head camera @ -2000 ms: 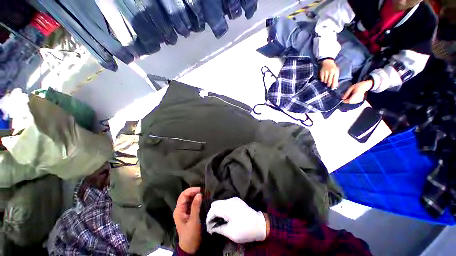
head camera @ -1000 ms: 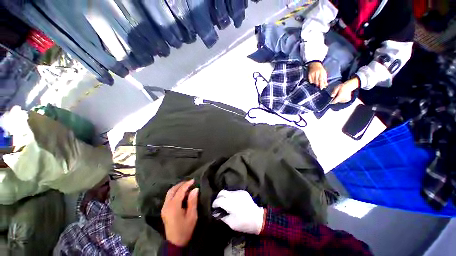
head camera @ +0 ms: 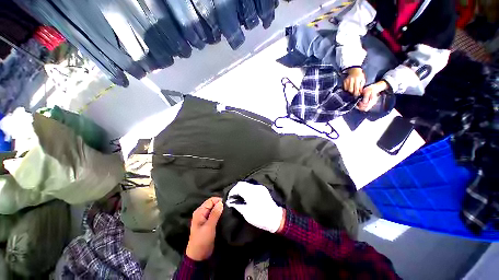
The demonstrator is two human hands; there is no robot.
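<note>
A large dark olive jacket (head camera: 219,131) lies spread over the white table in front of me, with a thin pale line across its left part. My left hand (head camera: 207,219) is bare, its thumb and fingertips pinched together on a small fold or edge of the olive cloth. My right hand (head camera: 253,205) wears a white glove and is closed on a small dark tool, apparently thread snips (head camera: 236,199), just right of my left fingertips. The tool is mostly hidden by the glove. Any thread at the fingertips is too small to tell.
Across the white table (head camera: 241,73), a person handles a plaid and denim garment (head camera: 320,93). A black hanger (head camera: 306,124), a phone (head camera: 395,134) and a blue crate (head camera: 421,183) lie right. Olive and khaki garments (head camera: 71,164) and a plaid heap (head camera: 98,243) are left. Jeans (head camera: 180,22) hang behind.
My left fingers have closed from a spread pose into a pinch. My gloved right hand has moved up and slightly left. The other person's hands have shifted on the plaid garment.
</note>
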